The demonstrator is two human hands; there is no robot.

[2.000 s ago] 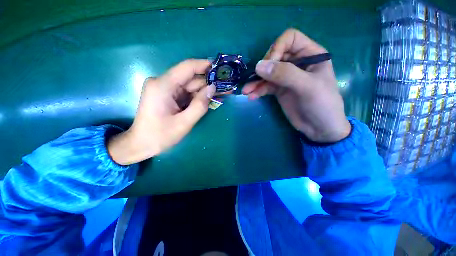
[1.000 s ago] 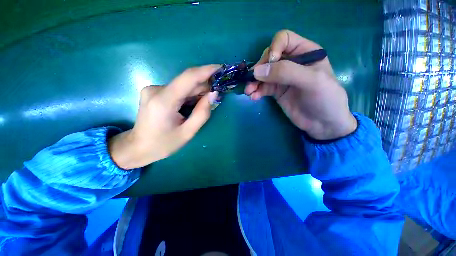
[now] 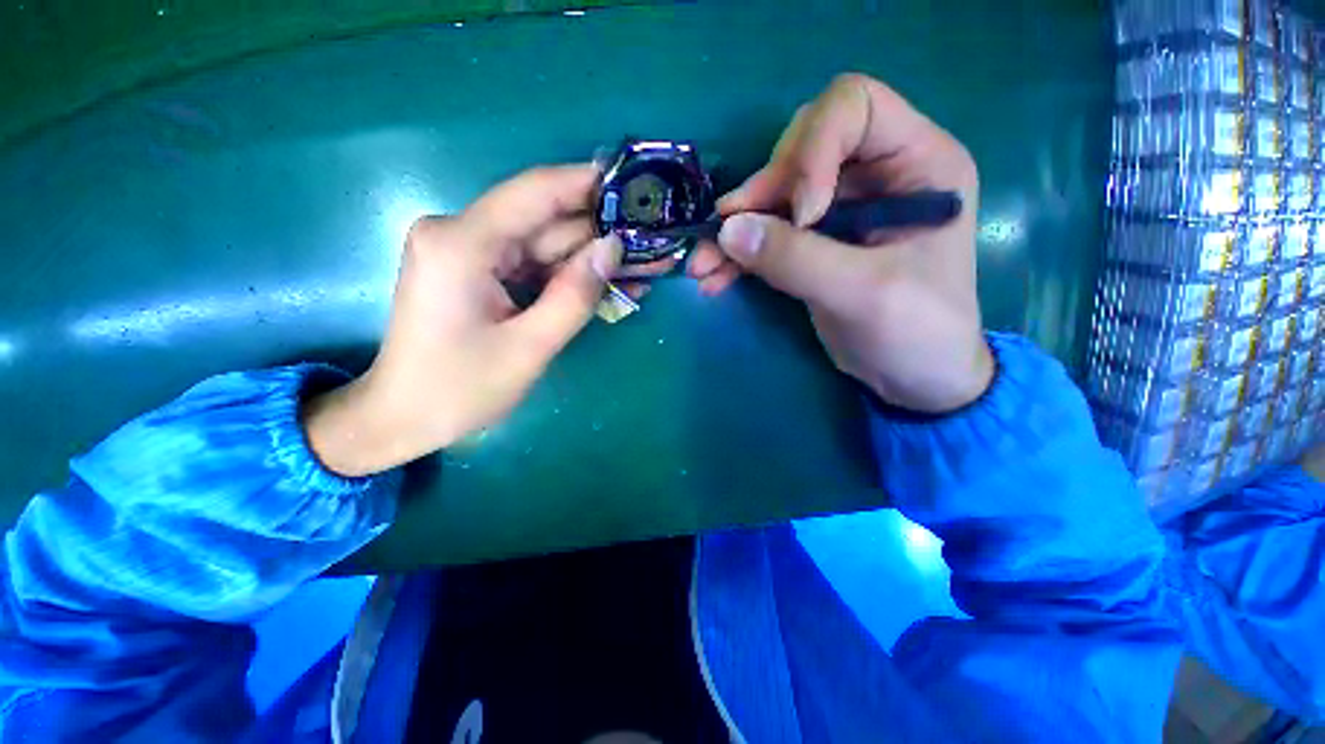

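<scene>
The round black watch case assembly (image 3: pixel 647 196) has a shiny rim and a pale ring at its centre, its open face turned up to the camera. My left hand (image 3: pixel 487 298) pinches its left and lower-left edge between thumb and fingers. A small whitish-yellow tab (image 3: pixel 618 304) hangs below the case by my left thumb. My right hand (image 3: pixel 879 240) holds the black tweezers (image 3: pixel 894 214) like a pen from the right. Their thin end reaches the lower right part of the case; the exact tip contact is too small to tell.
The glossy green bench (image 3: pixel 581 436) lies under both hands. A tall stack of clear blister trays (image 3: pixel 1213 262) with white and yellow pieces stands at the right. Another person's blue sleeve (image 3: pixel 1257 574) shows at the lower right edge.
The case was tilted and blurred a second ago and now faces up again, with the tab in view. The tweezers' rear end has swung lower, and my right hand has shifted slightly.
</scene>
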